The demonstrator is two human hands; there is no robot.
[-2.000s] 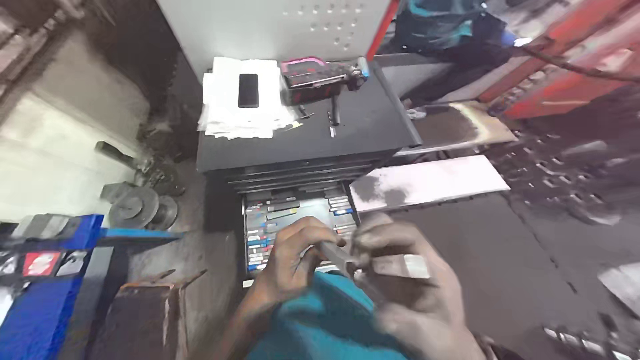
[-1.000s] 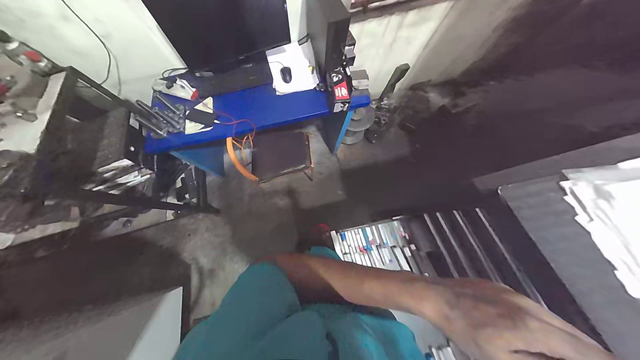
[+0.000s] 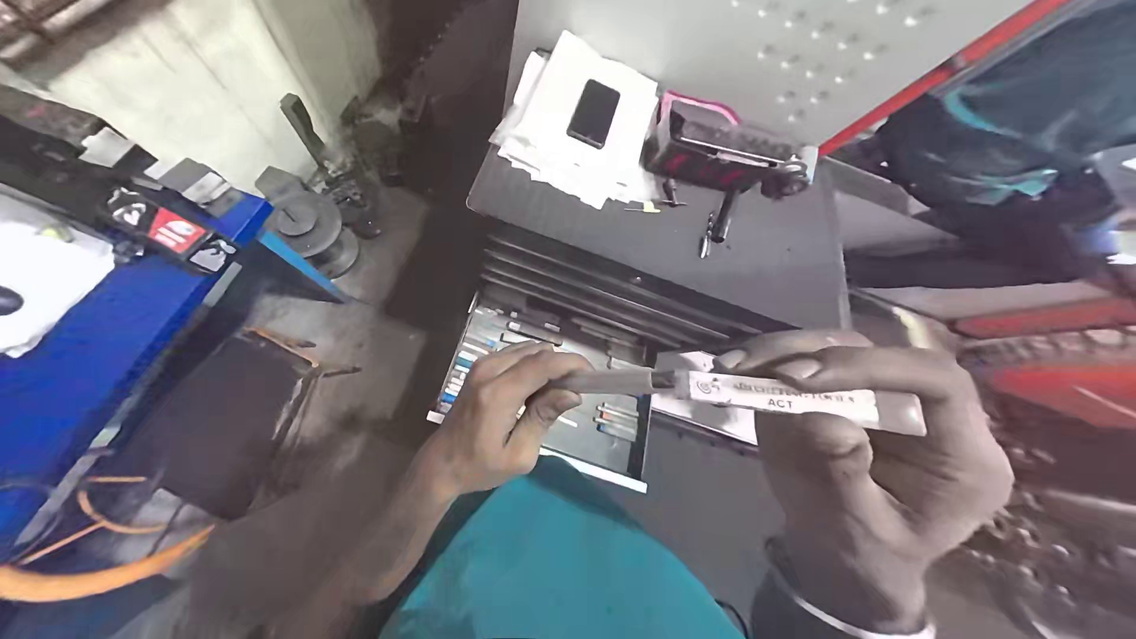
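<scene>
Between my hands, over the open drawer, is a slender tube-like case. My right hand (image 3: 887,444) holds its pale plastic tube (image 3: 781,399), whose white label bears writing. My left hand (image 3: 510,417) pinches a narrower greyish piece (image 3: 612,382) that meets the tube's left end at a dark band; whether the two are joined, I cannot tell. Below them, the pulled-out drawer (image 3: 635,470) of a dark tool cabinet (image 3: 621,253) holds rows of small tubes and cases (image 3: 461,364), some with blue or orange ends.
On the cabinet top lie papers (image 3: 550,142) with a black phone (image 3: 595,113), a dark case (image 3: 710,155) and small tools. A blue table (image 3: 106,355) is at the left, with a dark-seated chair (image 3: 222,417) beside it. Metal discs (image 3: 311,231) stand near the wall.
The view swung left to the blue table and has come back to the cabinet. Two seconds ago both hands were close together over the drawer; now they are farther apart, with the labelled tube plainly visible.
</scene>
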